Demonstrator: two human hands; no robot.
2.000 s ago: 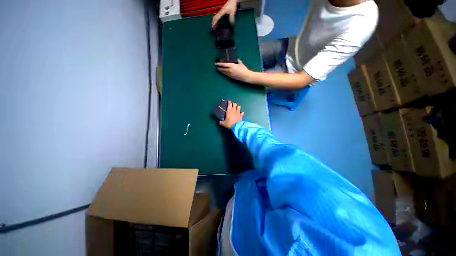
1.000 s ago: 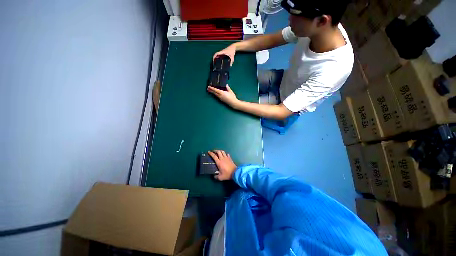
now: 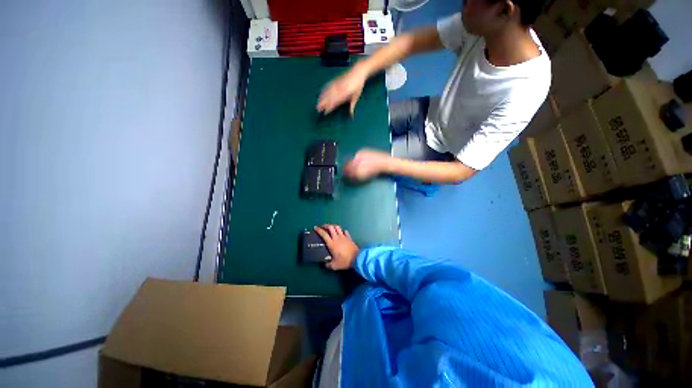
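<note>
My right hand (image 3: 339, 247) lies on the right part of a small black box (image 3: 312, 247) near the front of the green bench top (image 3: 262, 159). Its fingers are over the top of the box and its thumb is at the near side. My left hand is not in view. Two more black boxes (image 3: 319, 181) lie in a row farther up the bench, with nobody's hand on them. Another black box (image 3: 335, 50) is at the red rollers at the far end.
An open brown carton (image 3: 199, 330) stands at lower left, its inside mostly hidden by a flap. A coworker in a white T-shirt (image 3: 493, 98) sits at the right, hands blurred over the bench. Stacked cartons (image 3: 584, 167) line the right side. The machine (image 3: 263, 38) is at the far end.
My right hand and its box are nearer the bench's front edge than two seconds ago. The coworker's two boxes have moved toward me and been let go. A box has appeared at the rollers.
</note>
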